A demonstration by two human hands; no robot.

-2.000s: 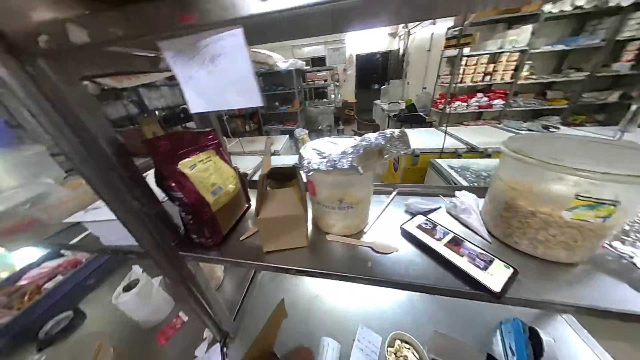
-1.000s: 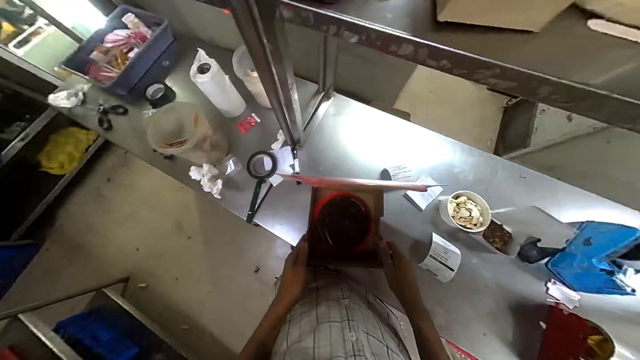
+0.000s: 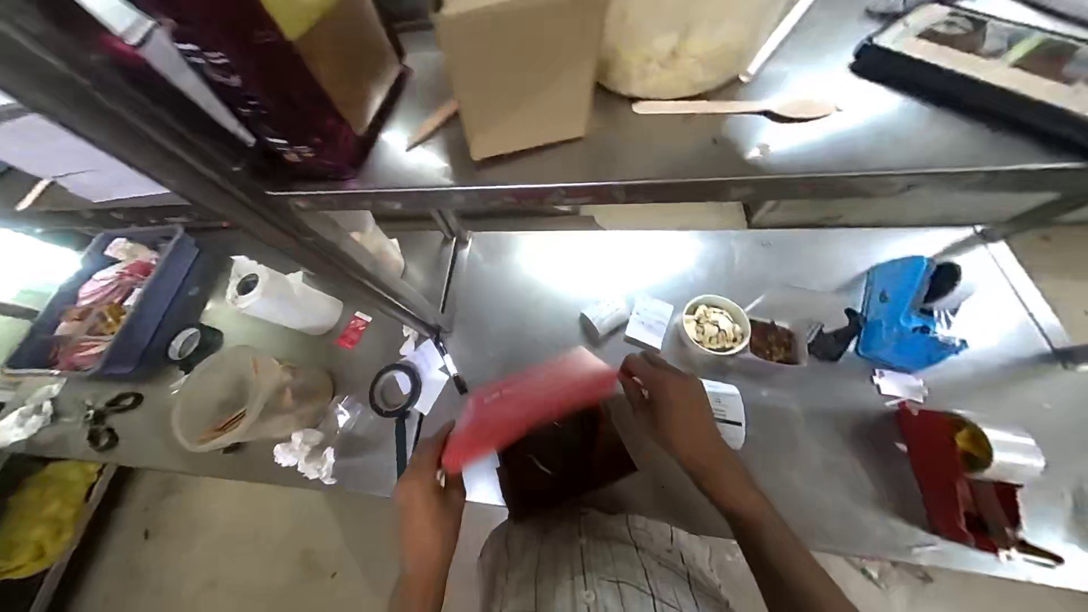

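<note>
My left hand (image 3: 431, 484) grips the near left end of a red flat panel (image 3: 531, 404), blurred by motion; it may be a box flap or lid. My right hand (image 3: 667, 395) is at its far right end, fingers curled on the edge. Beneath the panel a dark open box (image 3: 565, 463) sits at the table's front edge, close to my body; its contents cannot be told. A round container with a printed label (image 3: 724, 415) lies just right of my right hand. Beyond the hands stand a bowl of pale flakes (image 3: 714, 325) and a small tray of brown bits (image 3: 772, 342).
A metal shelf edge (image 3: 680, 191) crosses above the table. Left are a roll of black tape (image 3: 395, 389), a plastic tub (image 3: 255, 399), a paper roll (image 3: 285, 297), scissors (image 3: 106, 421) and a blue crate (image 3: 153, 314). Right are a blue tape dispenser (image 3: 901, 314) and a red box (image 3: 943, 476).
One second ago both hands held the sides of the open box; now they are on the red panel, tilted over it. The view has swung down from the shelf since the oldest frame.
</note>
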